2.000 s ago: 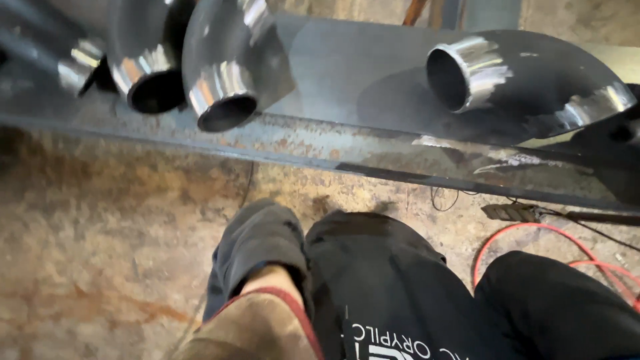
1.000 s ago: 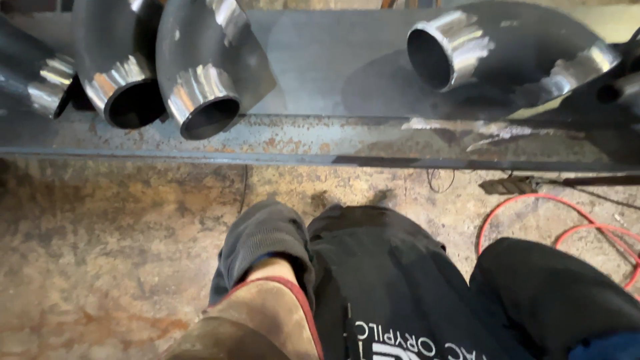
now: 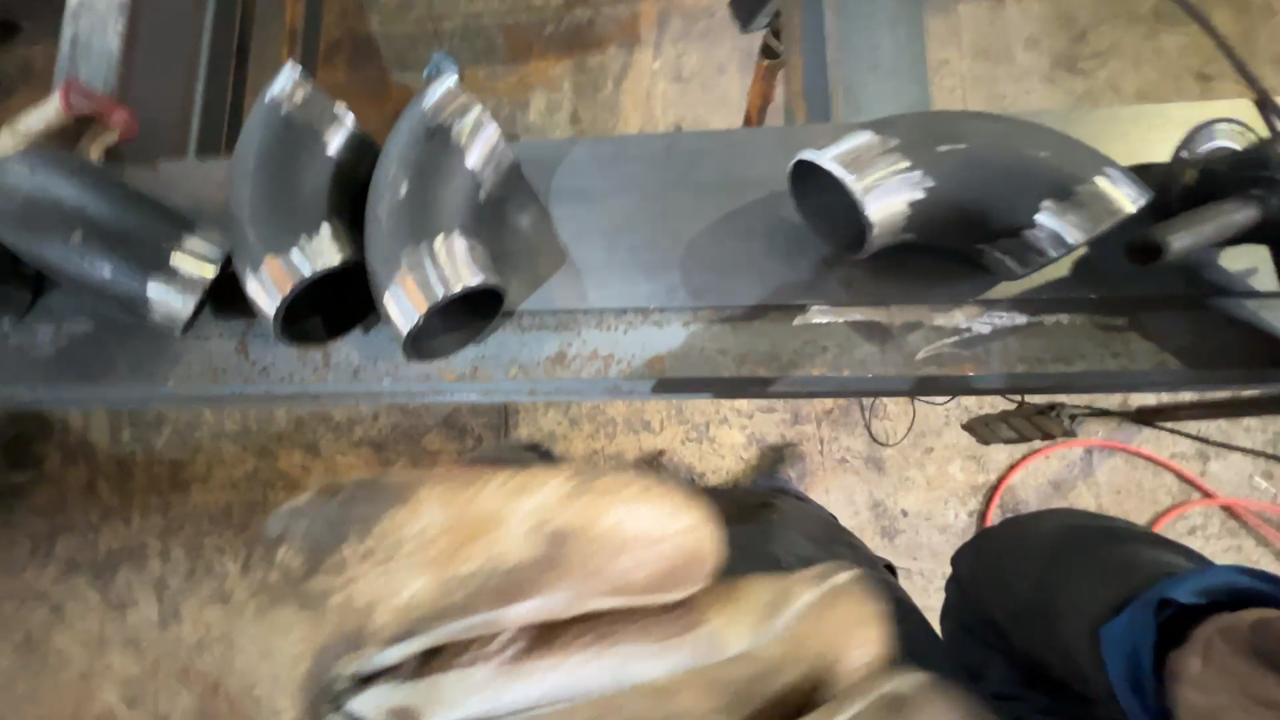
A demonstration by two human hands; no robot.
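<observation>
My left hand (image 3: 600, 600) is blurred at the bottom centre, in a tan leather work glove. Its thumb and fingers point right, with a gap between them and nothing visible held there. Only the wrist part of my right hand (image 3: 1225, 665), with a blue cuff, shows at the lower right corner; its fingers are out of frame. Beyond the hands, a steel beam (image 3: 620, 345) carries black pipe elbows with ground, shiny ends: one at the far left (image 3: 100, 225), two standing near it (image 3: 295, 205) (image 3: 430, 215), and one lying at the right (image 3: 985, 185). Neither hand touches them.
A black tool (image 3: 1210, 210), partly cut off, lies at the beam's right end. An orange-red hose (image 3: 1090, 450) and thin cables (image 3: 890, 420) lie on the stained floor. A tan and red glove-like item (image 3: 90, 120) is at the upper left. My dark-clothed knee (image 3: 1040, 590) is below the beam.
My left glove has come away from the bottom edge and now shows broadly across the lower centre, blurred by motion. More of my right wrist and blue cuff shows. The elbows appear unmoved.
</observation>
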